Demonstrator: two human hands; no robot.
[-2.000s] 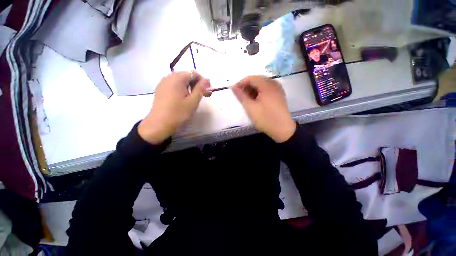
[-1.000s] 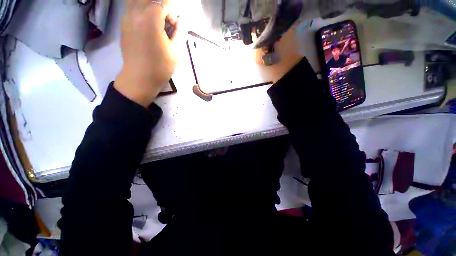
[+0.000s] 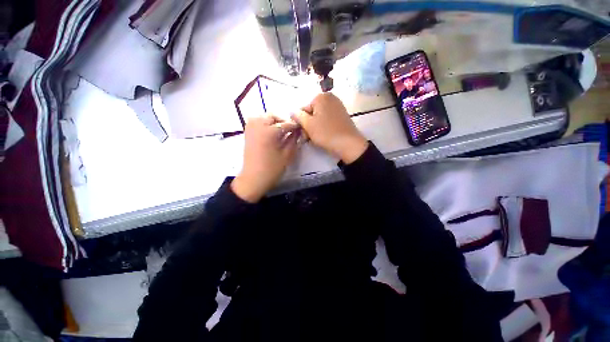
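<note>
My left hand (image 3: 267, 150) and my right hand (image 3: 329, 125) meet at the fingertips over the white machine table (image 3: 147, 194), in front of the needle area. Their fingers pinch something small that the fingers hide; I cannot tell what it is. The industrial sewing machine (image 3: 448, 30) is above my hands, its presser foot area (image 3: 309, 70) washed out by the lamp. A dark line runs across the table beside both hands.
A lit smartphone (image 3: 419, 98) lies right of my hands, beside a light blue cloth (image 3: 364, 65) and a dark-handled tool (image 3: 486, 81). Striped maroon pieces (image 3: 47, 133) hang at left. Pale cut pieces (image 3: 120, 57) lie at upper left. A waiting panel (image 3: 468, 187) lies below the table edge at right.
One second ago my hands were apart, left at upper left and right beside the needle. Both have come back toward me and together at the fingertips. The view has also shifted.
</note>
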